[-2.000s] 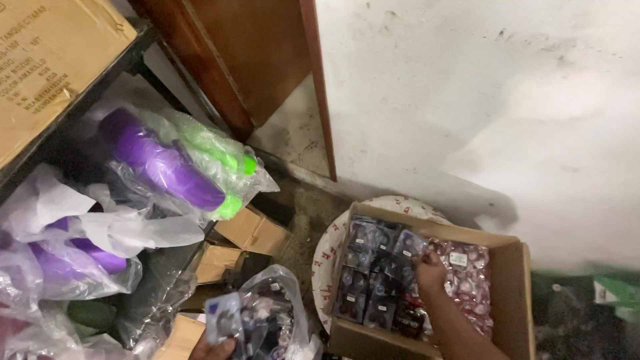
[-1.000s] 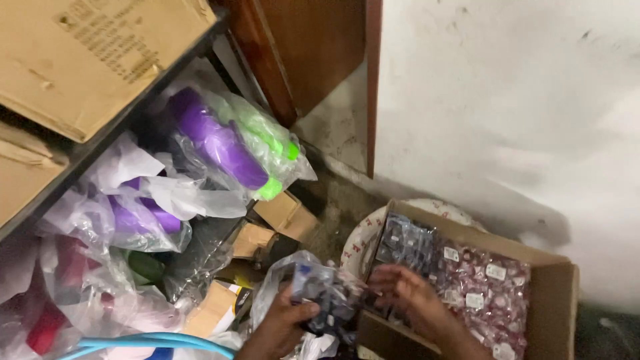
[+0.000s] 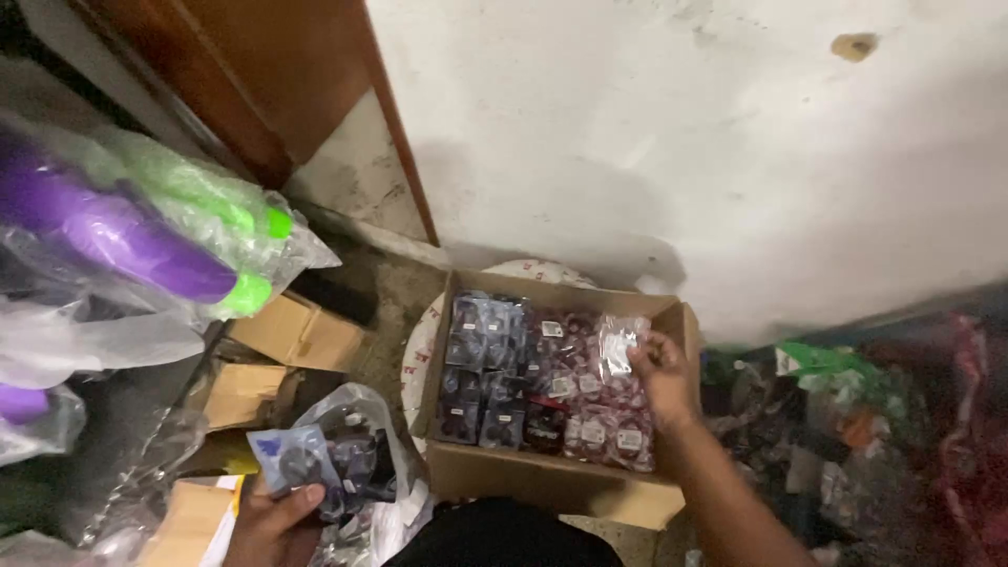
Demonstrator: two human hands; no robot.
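My left hand (image 3: pixel 279 512) grips small clear plastic packets (image 3: pixel 298 463) with dark round items inside, beside an open plastic bag (image 3: pixel 354 398) holding more dark packets. My right hand (image 3: pixel 665 374) is at the right side of an open cardboard box (image 3: pixel 535 468), its fingers on a shiny clear packet (image 3: pixel 618 342). Rows of bluish-dark packets (image 3: pixel 482 331) fill the box's left part. Reddish packets with white labels (image 3: pixel 594 433) fill the right part. A black packet (image 3: pixel 545 421) lies between them near the front.
Purple and green items in plastic wrap (image 3: pixel 150 244) jut in at the left. Small cardboard boxes (image 3: pixel 295 331) lie below them. A round patterned surface (image 3: pixel 421 354) shows around the box, near a white wall (image 3: pixel 630 142). Mixed wrapped goods (image 3: pixel 835 425) lie at the right.
My right hand has moved from beside my left hand to the right part of the box, onto a clear packet. My left hand still holds packets by the plastic bag. The view has shifted.
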